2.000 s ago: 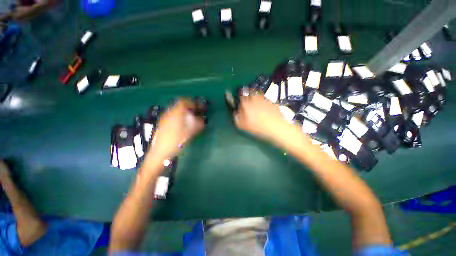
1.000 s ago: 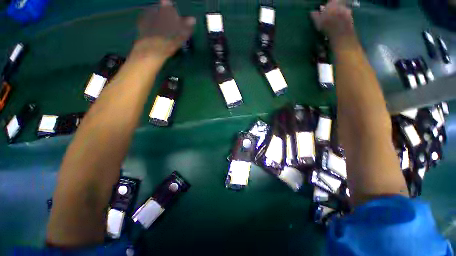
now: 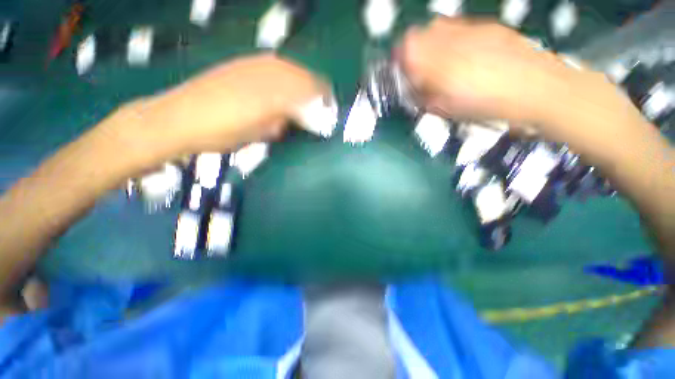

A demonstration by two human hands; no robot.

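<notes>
The frame is blurred. My left hand [image 3: 285,92] is at the upper middle left, its fingers at a phone housing whose white panel [image 3: 320,115] shows beside the fingertips. My right hand [image 3: 437,66] is at the upper middle right, beside blurred housings at the pile's edge; its fingertips are hidden, and I cannot tell if it holds anything. A housing with a white panel [image 3: 360,120] lies between the hands. A group of housings [image 3: 220,233] lies below my left forearm. The housing pile [image 3: 534,174] lies below my right forearm.
Several housings [image 3: 380,16] lie along the far side of the green surface [image 3: 326,215]. An orange-red object [image 3: 66,31] is at the upper left. A pale bar [image 3: 640,37] is at the upper right. A blue item [image 3: 629,271] and yellow line [image 3: 570,304] are at the lower right.
Both hands have come back from the far side toward my torso. The view has shifted, with my smock now visible. More housings lie grouped at the left than a second ago.
</notes>
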